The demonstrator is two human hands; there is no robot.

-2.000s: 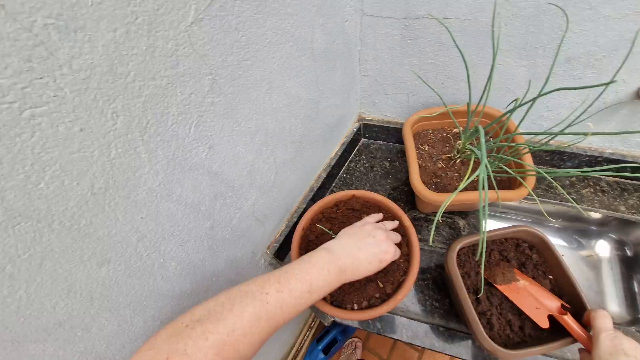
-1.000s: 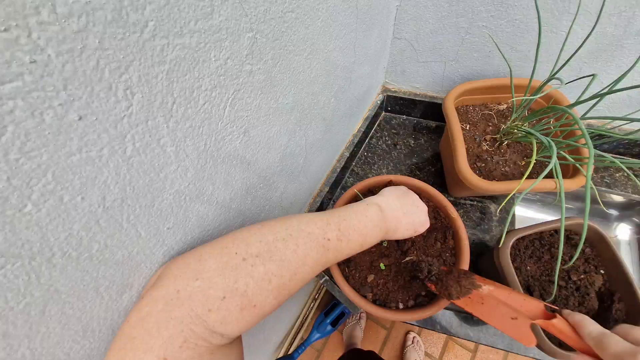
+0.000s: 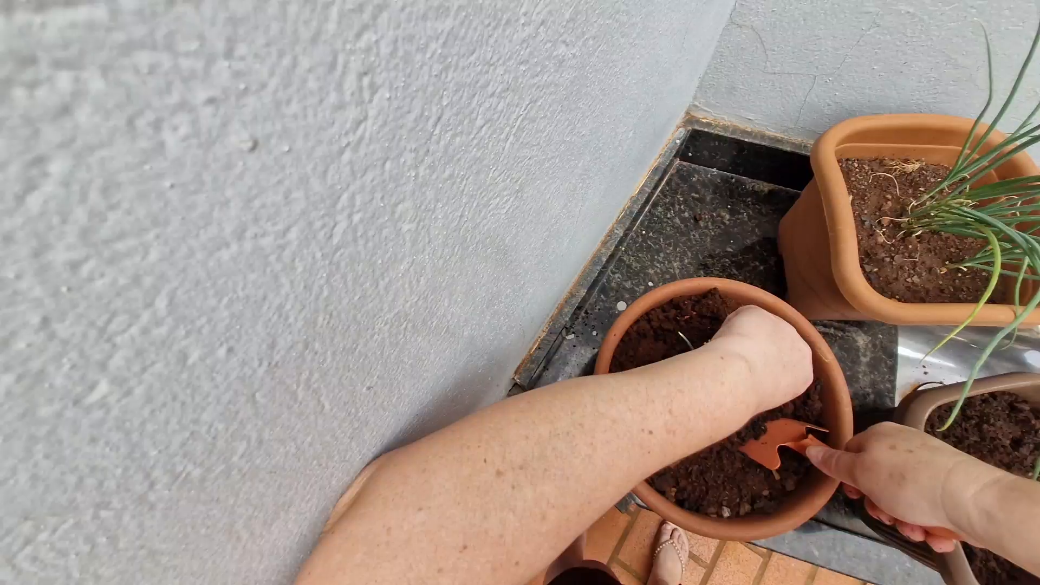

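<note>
My left hand point(image 3: 764, 357) reaches into the round terracotta-coloured pot point(image 3: 837, 406), its fingers bent down out of sight at the dark soil point(image 3: 707, 483). A thin pale-green shoot shows just left of that hand. My right hand point(image 3: 906, 479), over the pot's right rim, grips the handle of an orange hand trowel point(image 3: 780, 443); its blade lies at the soil inside the pot, below my left hand. Right of it, partly behind my right hand, is a brown plastic pot point(image 3: 934, 398) of soil, cut off by the view's edge.
An orange-brown planter point(image 3: 837, 244) with long green onion-like leaves point(image 3: 999, 203) stands at the upper right. Beneath the pots is a black stone counter point(image 3: 707, 219) with a metal sink point(image 3: 942, 349). A grey textured wall point(image 3: 325, 203) rises at the left. Orange floor tiles point(image 3: 731, 565) lie below.
The trowel has gone from the brown pot to the round pot, carrying soil one second ago; its blade is now down at the soil. My left hand stays in the round pot. The view has shifted.
</note>
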